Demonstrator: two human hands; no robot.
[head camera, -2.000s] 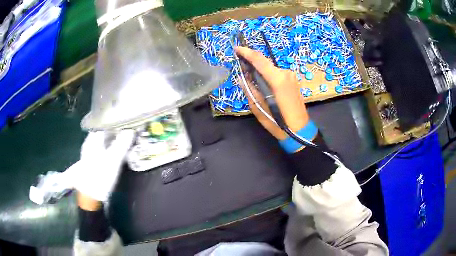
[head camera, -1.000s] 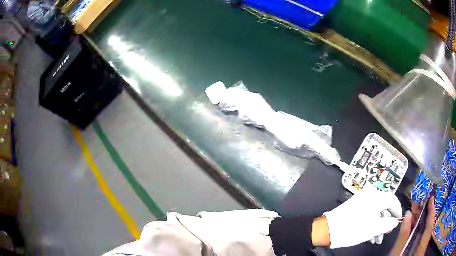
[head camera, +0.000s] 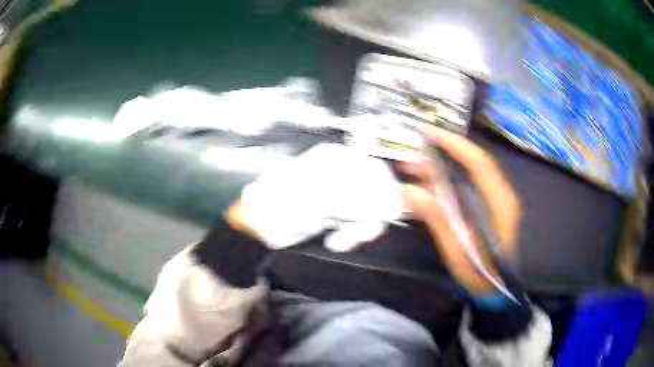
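Note:
The frame is strongly blurred. The open white power-strip housing (head camera: 459, 89) lies on the black mat, with its small parts smeared. The bagged white power cord (head camera: 222, 111) stretches left from it. My left hand (head camera: 326, 193), in a white work glove, is just in front of the housing's near left corner; its fingers are too blurred to read. My right hand (head camera: 466, 208) is bare, close beside the glove at the housing's near edge. It is closed around the dark soldering iron (head camera: 479, 204), with the pale feed tube running past the wrist. The iron's tip cannot be made out.
The clear hood's rim (head camera: 373, 30) hangs over the housing's far side. The cardboard tray of blue discs (head camera: 574, 107) is at the right. The dark-green bench (head camera: 143, 50) extends left. A blue surface (head camera: 602, 333) shows at bottom right.
The view has swung away from the floor at the left, back towards the bench. My hands now appear nearer the centre, close together below the housing; my right hand has left the disc tray.

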